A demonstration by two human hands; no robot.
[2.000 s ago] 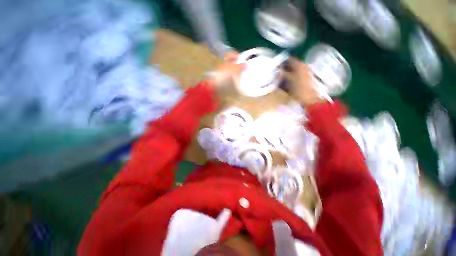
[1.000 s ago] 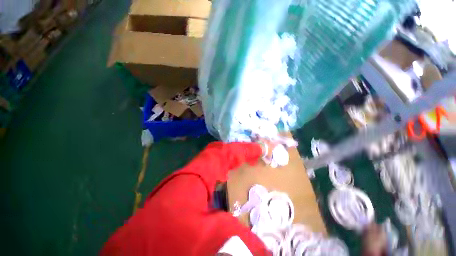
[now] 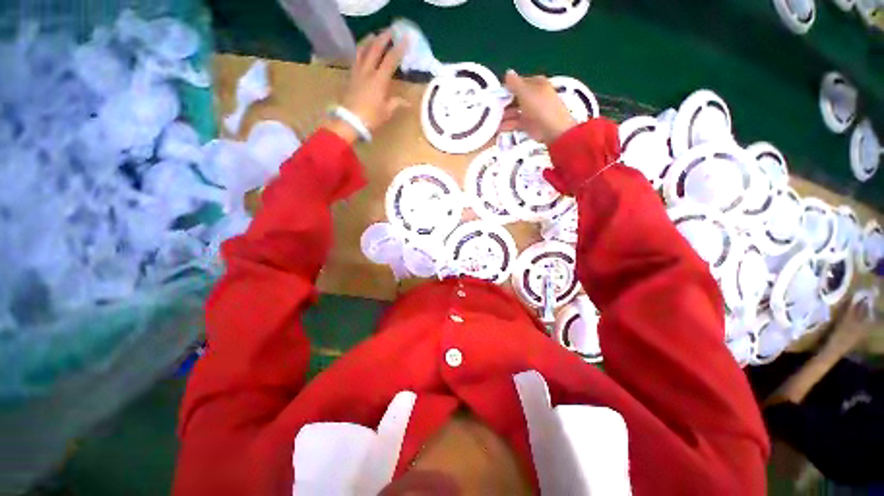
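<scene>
My left hand [image 3: 373, 89], with a white band at the wrist, is near the board's far edge. Its fingertips are at the round head of a frosted translucent cover [image 3: 415, 48], whose tail points toward a white base; the thumb is apart. My right hand [image 3: 531, 107] grips the right edge of that round white slotted base [image 3: 453, 126], raised over the tan board [image 3: 354, 232]. A small translucent tail shows by the right fingers. More white bases [image 3: 424, 201] and loose round covers [image 3: 384, 242] lie between my forearms and body.
A tangled heap of bluish covers [image 3: 107, 145] in green plastic sheeting fills the left. A stack of bases [image 3: 712, 179] covers the right. Beyond is a green conveyor [image 3: 669, 58] with spaced discs. A grey frame arm [image 3: 320, 29] slants at the far edge. Another person's arm [image 3: 824, 354] shows lower right.
The view has swung back from the bag and floor to the board. My left hand has left the bag's mouth and is near the base; my right hand now shows at the base.
</scene>
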